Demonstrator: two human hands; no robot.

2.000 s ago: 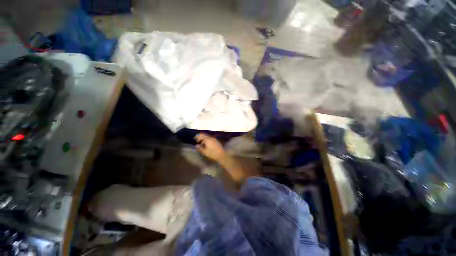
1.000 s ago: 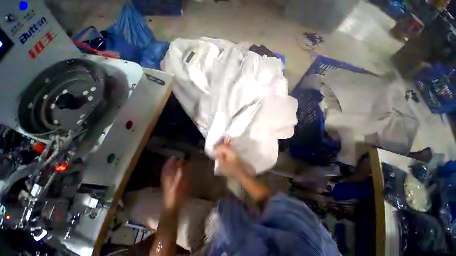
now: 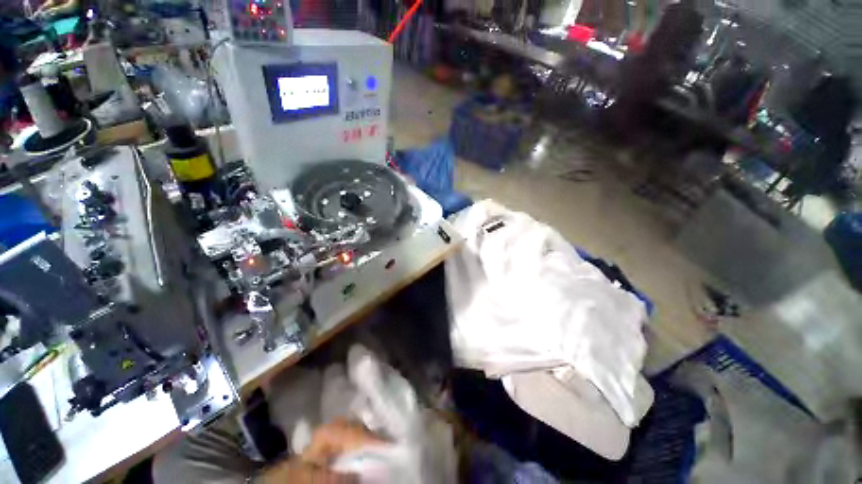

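Observation:
An off-white garment (image 3: 387, 402) is bunched over my lap at the bottom of the view, blurred. My left hand (image 3: 345, 442) is on it at the bottom edge, blurred, with its fingers closed on the cloth. My right hand cannot be made out; it is hidden by cloth or below the picture. A pile of white and beige garments (image 3: 543, 293) lies to the right of the machine table. The button-sewing machine has a round feeder bowl (image 3: 350, 200) and a shiny feeding arm with red lights (image 3: 284, 265).
The pale control box (image 3: 307, 142) stands behind the bowl with its screen lit. A dark machine head (image 3: 123, 255) is at the left, and a black phone (image 3: 28, 430) lies on the white table (image 3: 113, 454). Blue crates (image 3: 491, 128) stand on the floor. More work tables fill the back.
The view has swung left and up, bringing in the control box and dark machine head. The garment pile now sits further right. A white garment is now bunched at my lap with a hand on it.

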